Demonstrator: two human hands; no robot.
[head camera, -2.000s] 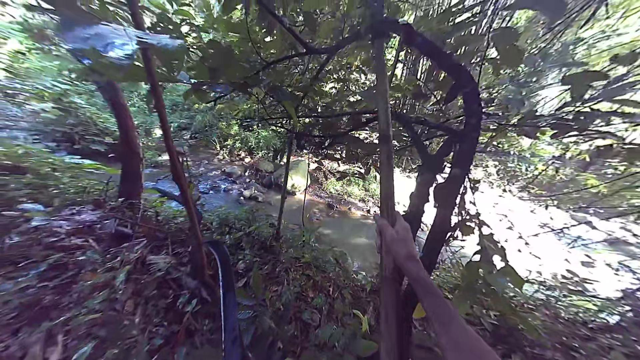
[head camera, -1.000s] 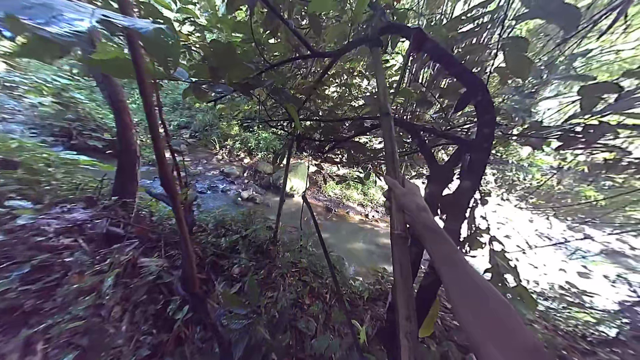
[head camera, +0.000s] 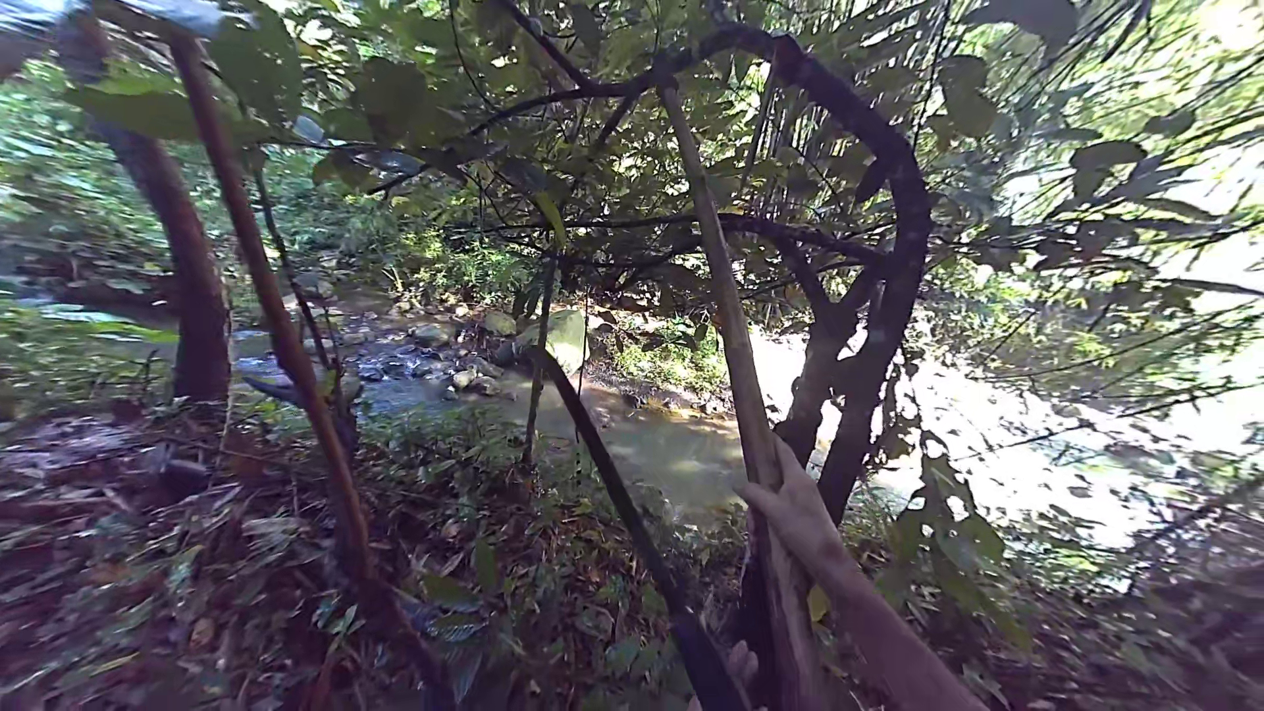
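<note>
My right hand (head camera: 798, 509) grips a long, pale wooden pole (head camera: 726, 286), its thumb across the pole's near side. The pole leans slightly left at its top, where it meets a curved dark branch (head camera: 869, 118). At the bottom edge, my left hand (head camera: 736, 671) shows only partly, its fingers around the thick lower end of a long, dark, slightly curved tool (head camera: 617, 484), perhaps a machete. The tool slants up and left, its tip before a pale boulder (head camera: 561, 341) across the stream. Most of my left hand is hidden or out of view.
Dark forked trunks (head camera: 854, 425) rise just right of the pole. A thin reddish stem (head camera: 281, 326) and a thicker trunk (head camera: 193, 286) stand at left. Leaf litter (head camera: 178, 553) and low plants cover the bank above a shallow stream (head camera: 671, 449). Leafy twigs hang overhead.
The pole has tilted, its top now further left than two seconds ago. The dark tool has swung from the lower left to the middle. My left fingers have come into view at the bottom.
</note>
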